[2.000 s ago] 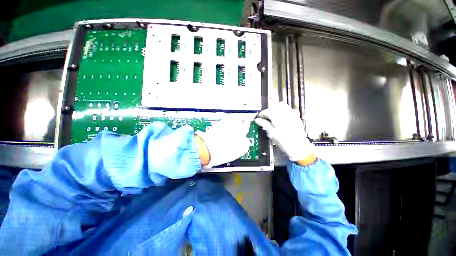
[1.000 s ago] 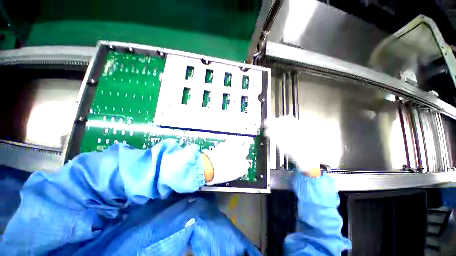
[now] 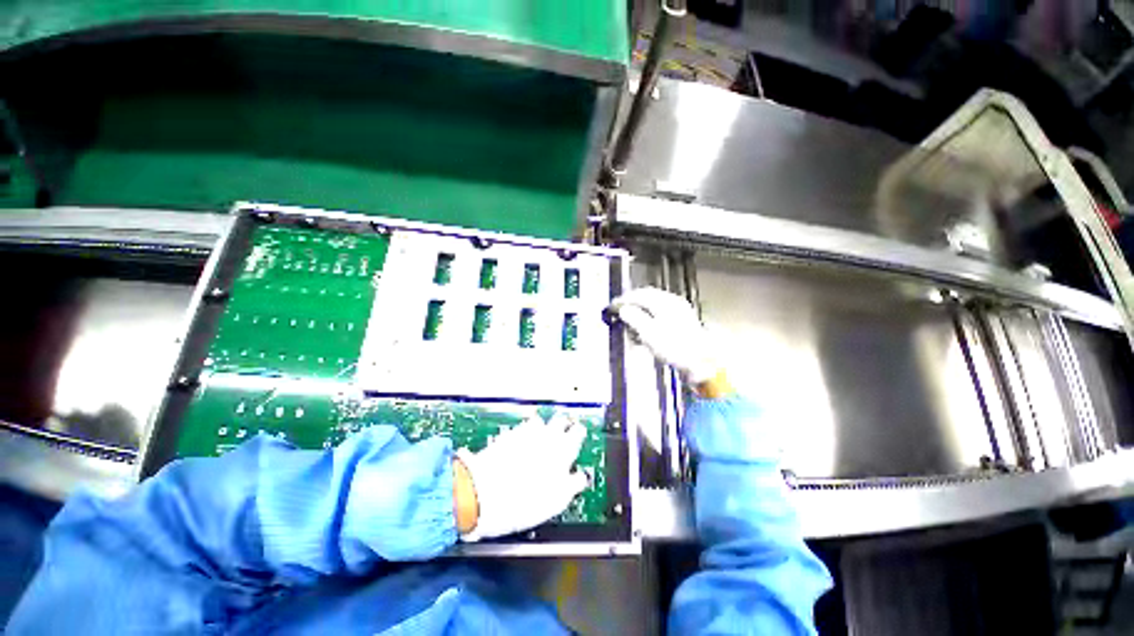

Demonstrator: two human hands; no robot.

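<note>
The carrier fixture [image 3: 631,429], a dark tray with a light metal rim, lies across the conveyor rails. It holds a green printed circuit board [image 3: 292,326]. A white slotted cover plate [image 3: 404,342] with two rows of openings covers the board's upper right part. My left hand [image 3: 529,478], in a white glove, rests on the lower right of the board with its fingers spread. My right hand [image 3: 663,328], also white-gloved, has its fingertips at a dark hold-down clip [image 3: 611,316] on the carrier's right edge; whether it grips the clip is hard to tell.
Silver conveyor rails [image 3: 858,236] run left and right of the carrier. A green-topped bench [image 3: 336,137] stands beyond it. A pale curved frame [image 3: 1057,162] is at the upper right. A black tote [image 3: 951,584] stands below the front rail at the right.
My right hand has moved from the carrier's lower right corner up along its right edge to the clip. My left hand stays on the board. The view has shifted, showing more of the bench.
</note>
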